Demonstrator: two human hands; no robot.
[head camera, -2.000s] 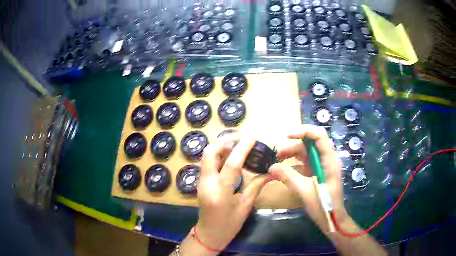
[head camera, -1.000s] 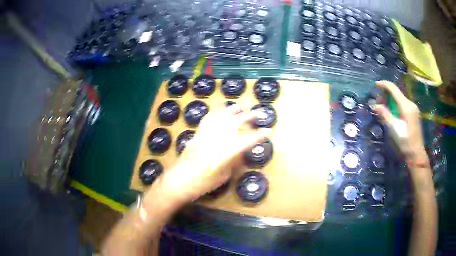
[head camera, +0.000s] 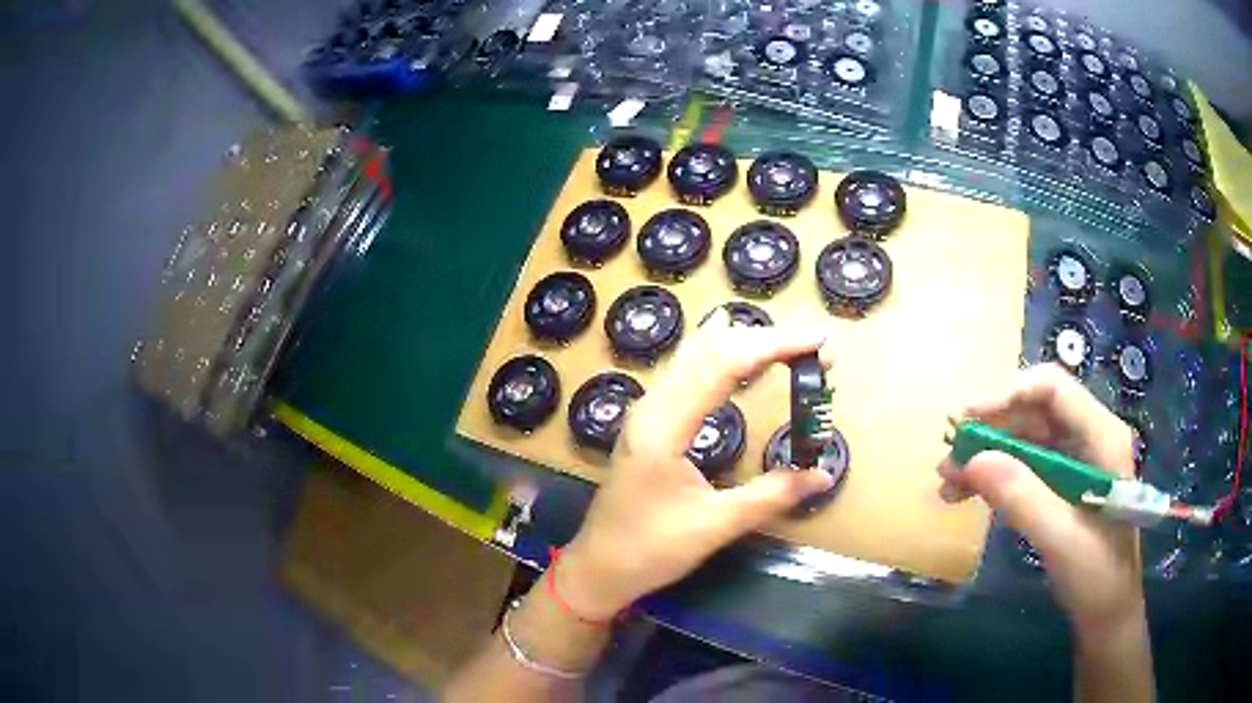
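My left hand (head camera: 687, 467) holds a black speaker driver (head camera: 807, 409) on edge between thumb and fingertips, above the cardboard divider sheet (head camera: 947, 357). Small metal tabs show on the driver's right side. My right hand (head camera: 1064, 494) holds the green test probe (head camera: 1030, 460), with its pale rear end pointing right and its tip pointing left, apart from the driver. Other black drivers (head camera: 854, 275) lie in rows on the sheet. One lies just below the held driver, and my left hand partly hides some.
A side tray at right holds discs with bright centres (head camera: 1070, 346). Trays of discs (head camera: 847, 69) line the far side. A stack of packed trays (head camera: 254, 275) is at left. A red wire (head camera: 1243, 440) is at the right edge, yellow paper (head camera: 1222, 144) at the far right.
My left hand has lifted a driver from the sheet and turned it on edge. My right hand has moved from the side tray towards the sheet with the probe. The view has shifted.
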